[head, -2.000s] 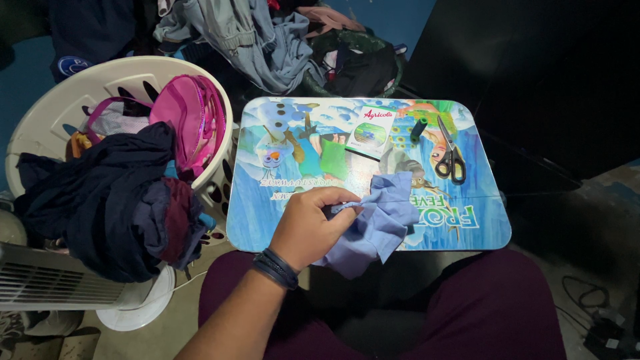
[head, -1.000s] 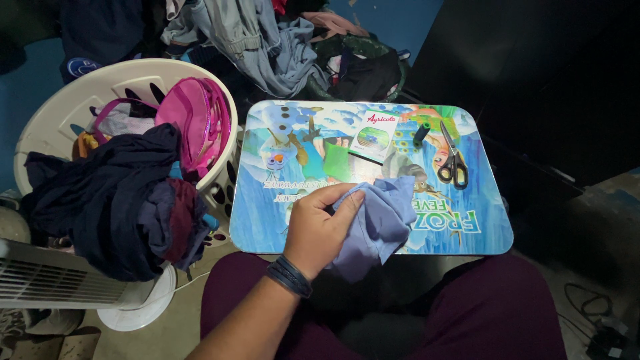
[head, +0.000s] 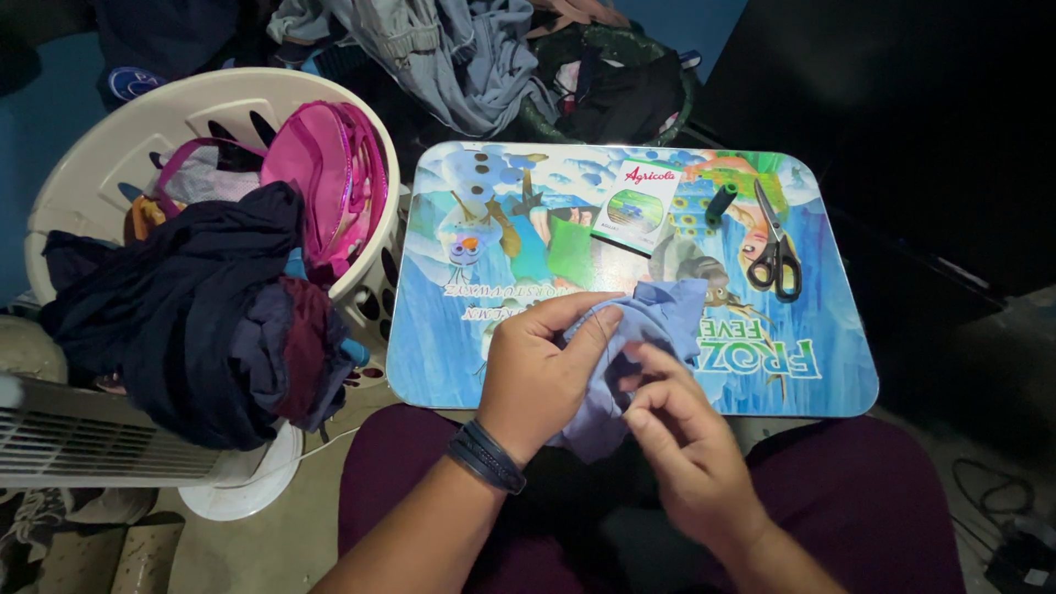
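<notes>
My left hand (head: 544, 363) pinches a piece of light blue cloth (head: 606, 412) between thumb and fingers, above the near edge of a small printed table (head: 528, 388). A dark thread runs over the cloth. Close to the cloth's right side is my right hand (head: 685, 421), its thumb and forefinger tips together; a needle cannot be made out there. On the table beyond the hands lie a white packet (head: 635, 206), a spool of dark green thread (head: 722, 205) and scissors with black handles (head: 775, 256), their blades a little apart.
At the left stands a cream plastic laundry basket (head: 381, 206) with dark clothes (head: 181, 305) and a pink bag (head: 309, 181). A fan (head: 107, 437) is below it. More clothes (head: 462, 66) lie behind the table. A cable (head: 990, 487) is on the floor at right.
My right hand, out of view in both earlier frames, is now beside the cloth. My left hand keeps its hold on the cloth.
</notes>
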